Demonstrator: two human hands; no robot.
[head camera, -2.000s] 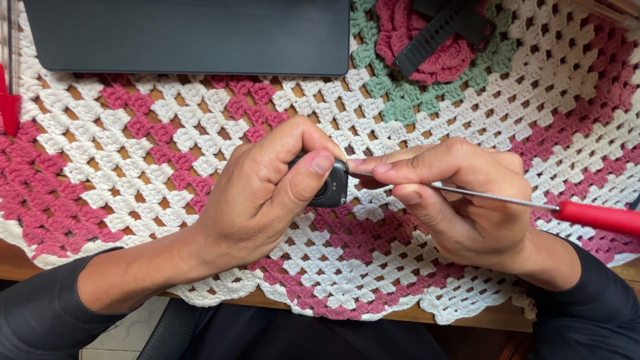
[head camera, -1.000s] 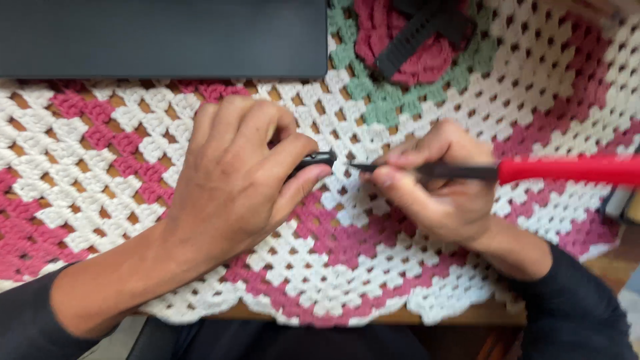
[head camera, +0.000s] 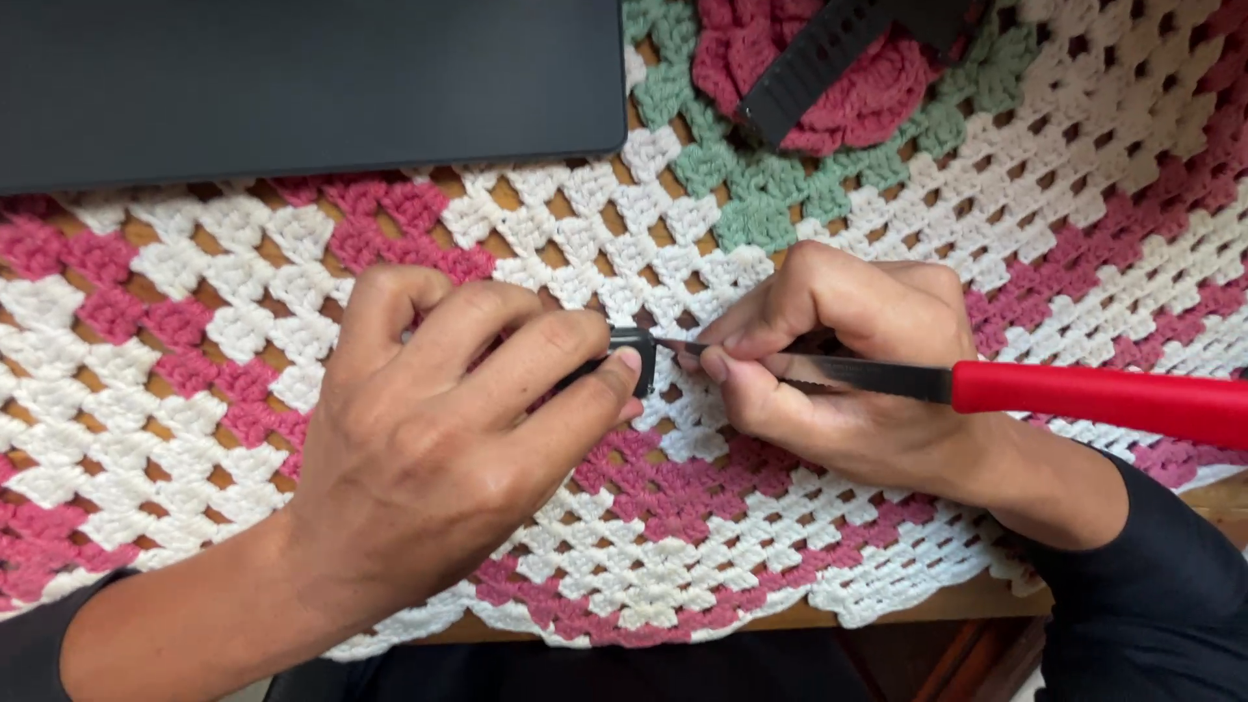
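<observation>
My left hand (head camera: 448, 419) grips a small black watch case (head camera: 639, 357) between thumb and fingers, most of it hidden under them. In my right hand (head camera: 858, 361) is a knife with a red handle (head camera: 1092, 395) and a thin dark blade, pinched near its point. The blade's tip is at the right edge of the watch case; whether it touches cannot be told. Above my right hand, black watch straps (head camera: 814, 68) lie on a pink crocheted flower (head camera: 858, 102).
A dark flat panel, perhaps a closed laptop (head camera: 312, 88), lies at the upper left. Beneath everything spreads a white, pink and green crocheted tablecloth (head camera: 673, 497) over a wooden table (head camera: 975, 604), whose front edge shows near my body.
Two seconds ago the watch case showed its broad face between my fingers; now its narrow side shows and my left hand covers more of it. The knife blade has turned to show its flat side.
</observation>
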